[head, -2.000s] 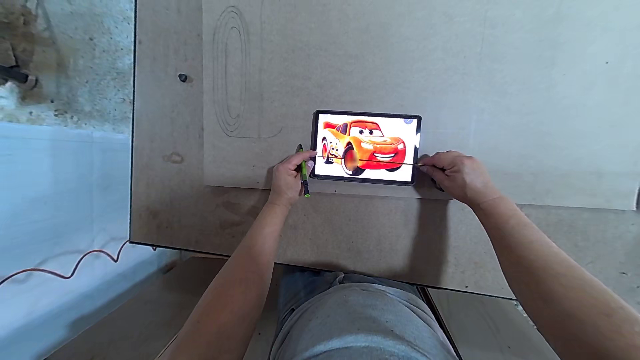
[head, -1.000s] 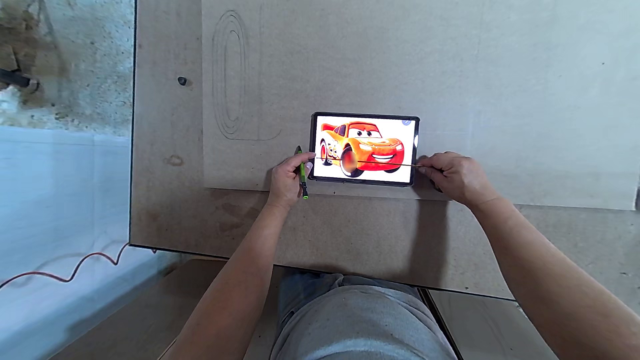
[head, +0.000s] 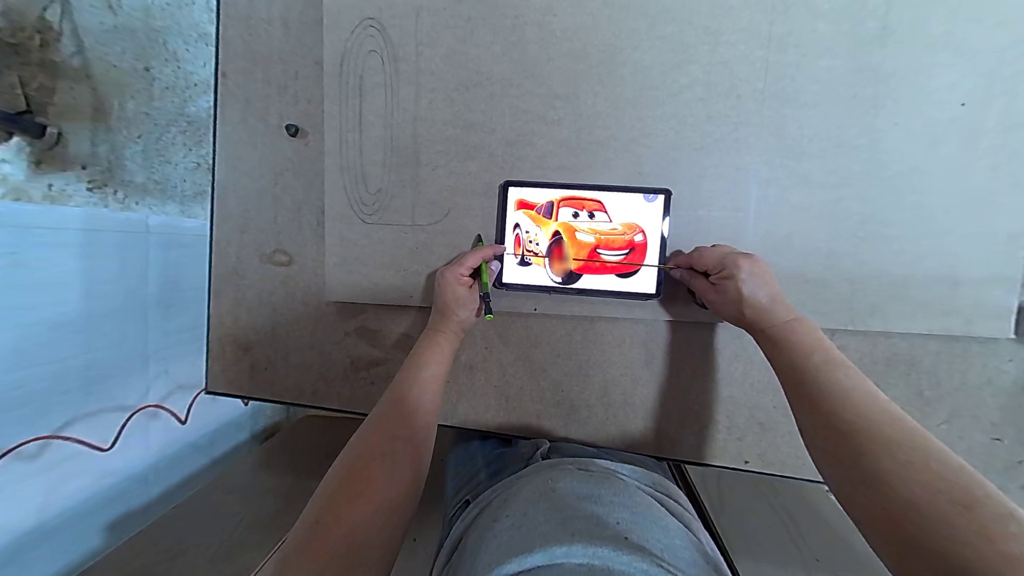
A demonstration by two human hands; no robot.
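Note:
A tablet (head: 586, 294) in a dark case lies on a large cardboard sheet (head: 560, 96), its screen showing a red and orange cartoon car. At its left edge, my left hand (head: 462, 286) holds a green and black pencil or pen (head: 485, 280) between the fingers. My right hand (head: 734, 284) is at the lower right edge, fingers pinched on the end of a thin straight strip or cord (head: 616, 262). That line crosses the screen over the car's wheel and bumper toward my left fingertips. Something dark shows under my right fingers; what it is cannot be told.
Nested pencil-drawn ovals (head: 370, 120) mark the sheet's left part. A small dark object (head: 292, 130) lies on the brown tabletop (head: 264, 320) near its left edge. Beyond that edge, a red cord (head: 104, 446) runs over a pale surface, and a dark tool-like object (head: 28, 126) lies upper left.

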